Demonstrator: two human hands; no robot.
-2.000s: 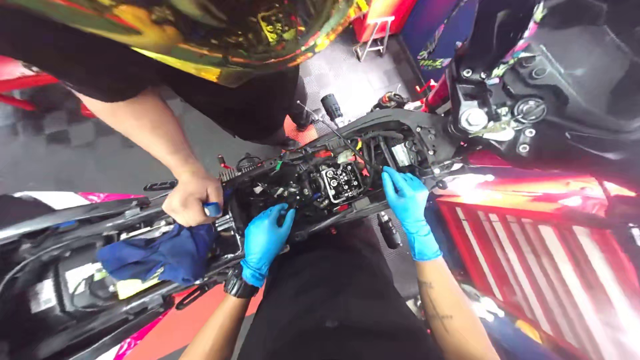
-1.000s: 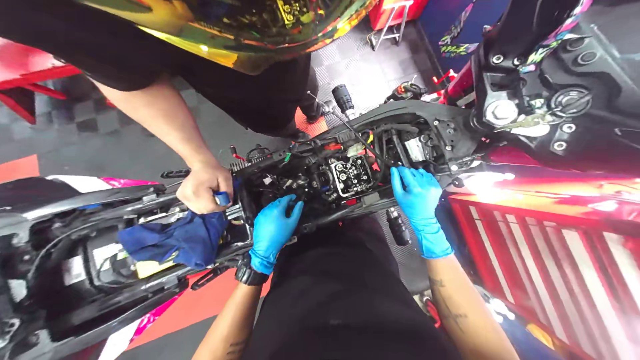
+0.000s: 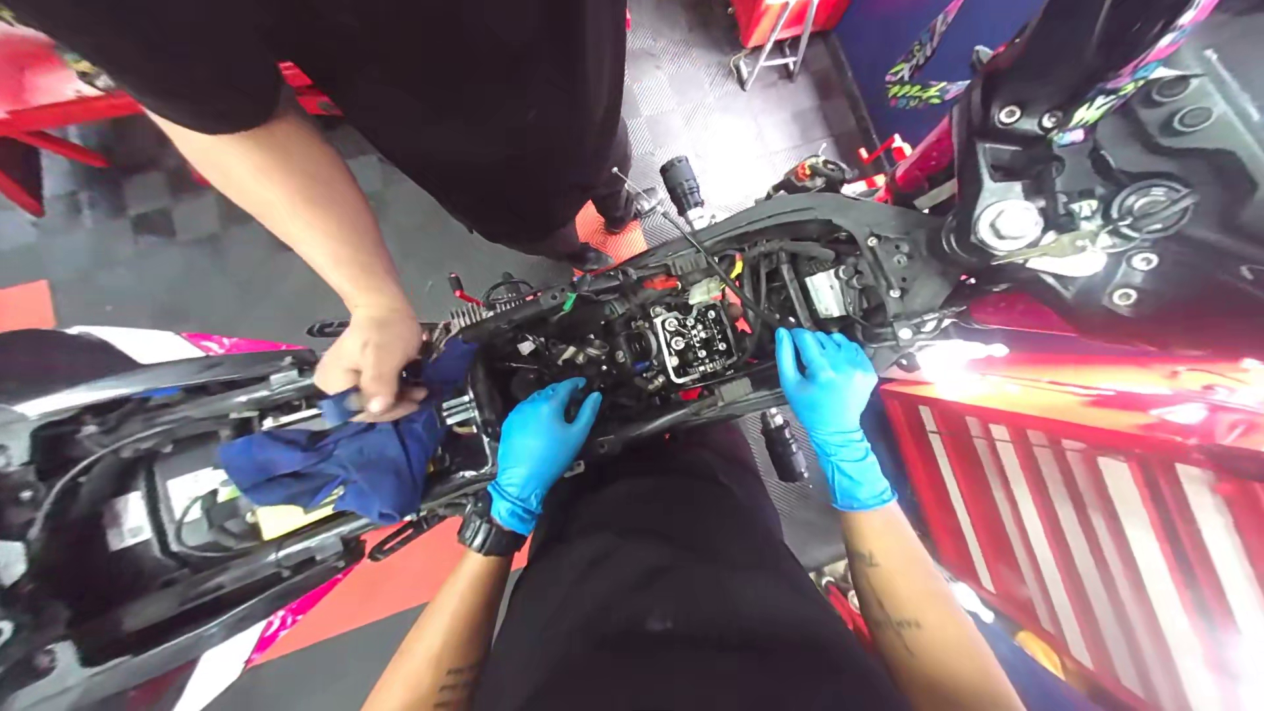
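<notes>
A partly stripped motorcycle frame (image 3: 829, 212) crosses the view, its engine's valve train showing in the open cylinder head (image 3: 694, 343). My left hand (image 3: 543, 444), in a blue glove, rests at the near frame rail, left of the head, thumb and fingers apart and nothing seen in it. My right hand (image 3: 828, 390), also gloved in blue, lies over the near rail to the right of the head; its fingertips are partly hidden among the parts, so its hold is unclear. A black cable (image 3: 706, 259) runs over the far rail towards the engine bay.
Across the motorcycle, another person's bare hand (image 3: 373, 365) holds part of a dark blue cloth (image 3: 336, 464) over the rear frame. Black foot pegs or similar cylinders (image 3: 679, 183) stick out at both sides. The steering stem nut (image 3: 1007, 225) and a key (image 3: 1052, 247) are at right.
The other person's hand stays by the blue cloth, its grip shifted. My hands keep about the same places on the frame.
</notes>
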